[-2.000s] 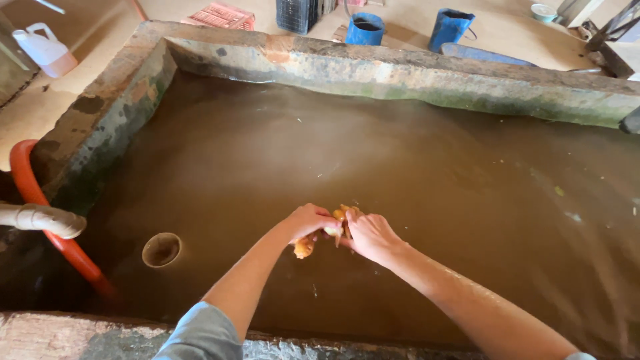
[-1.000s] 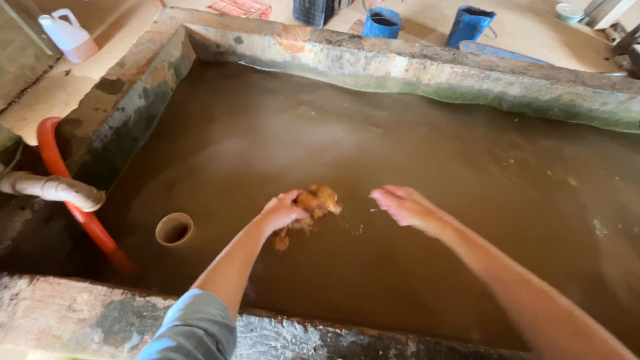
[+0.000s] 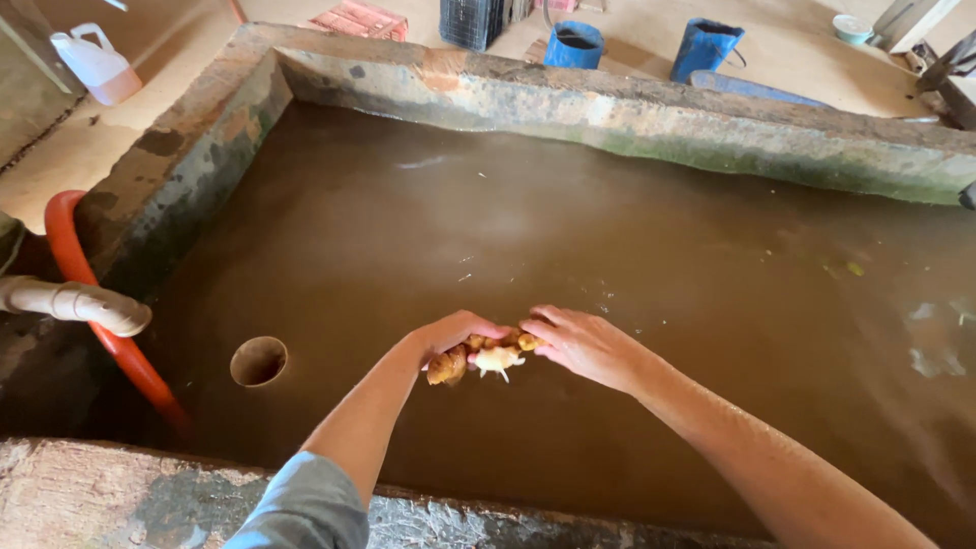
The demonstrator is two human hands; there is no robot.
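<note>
My left hand (image 3: 463,333) grips a knobbly orange-brown root clump (image 3: 448,365), likely a ginger or turmeric rhizome, above brown murky water (image 3: 427,221). A pale, whitish part with short rootlets hangs from the clump's middle. On the clump's right end lie the fingers of my right hand (image 3: 572,343), around a small yellowish knob. The fingertips partly cover the clump, so its whole shape is hidden. Both forearms reach in over the near wall of a concrete tank (image 3: 610,114), and a grey-blue sleeve covers my left upper arm.
Left in the tank are an open upright pipe end (image 3: 259,361), an orange hose (image 3: 145,374) and a beige pipe elbow (image 3: 99,305). Beyond the walls stand a plastic jug (image 3: 95,65), a red crate (image 3: 362,21), a black crate (image 3: 471,23) and blue containers (image 3: 573,46).
One second ago my right hand was apart from the clump, to its right; now its fingers are on it. My left hand has kept hold, and the clump's pale part now shows.
</note>
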